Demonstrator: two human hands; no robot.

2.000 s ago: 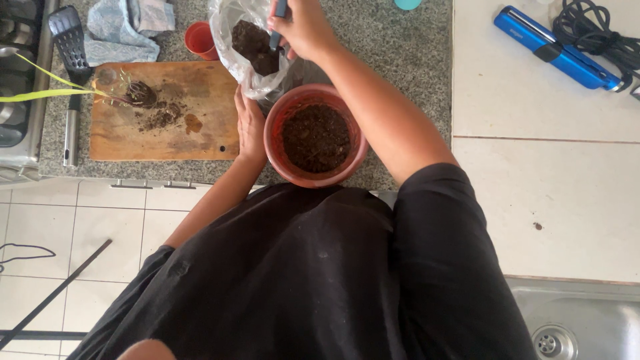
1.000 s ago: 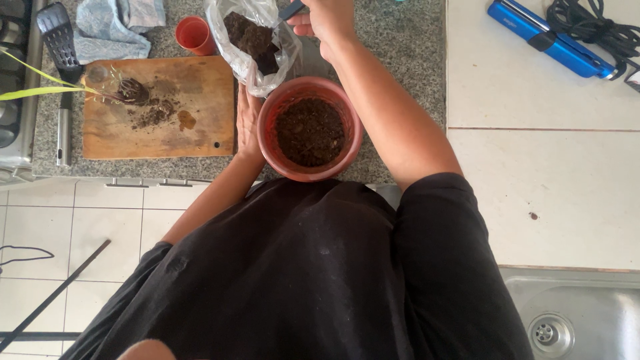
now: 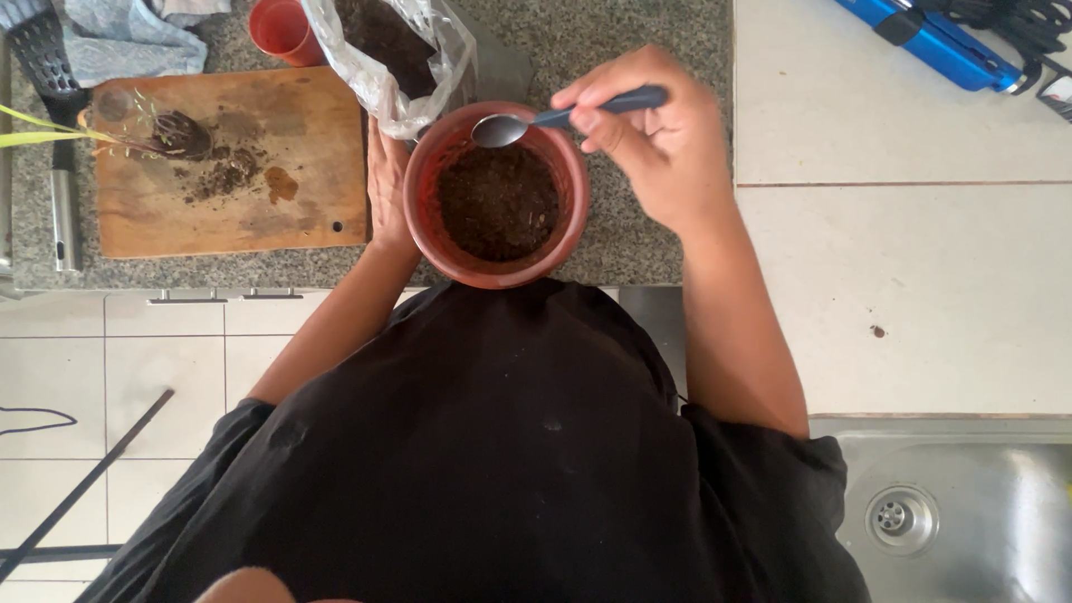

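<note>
My right hand (image 3: 662,138) grips the dark handle of a metal spoon (image 3: 500,131), whose bowl is over the far inside rim of a reddish-brown plastic pot (image 3: 578,201). Dark soil (image 3: 500,201) lies inside the pot. Against the pot's left side rests my left hand (image 3: 387,188), partly hidden beneath an open plastic bag (image 3: 456,63) of soil. On the wooden cutting board (image 3: 234,226), a plant with a root ball (image 3: 180,136) and long green leaves lies on its side, beside loose soil crumbs. A small red plastic pot (image 3: 286,32) stands behind the board.
A slotted spatula (image 3: 64,213) and a cloth (image 3: 134,42) lie at the left of the granite counter. At the right are a blue corded appliance (image 3: 946,50) on the pale tiled surface and a steel sink (image 3: 963,536). Cabinet handles show below the counter edge.
My right hand has come from the soil bag to the pot, bringing the spoon over it. My left hand stays beside the pot.
</note>
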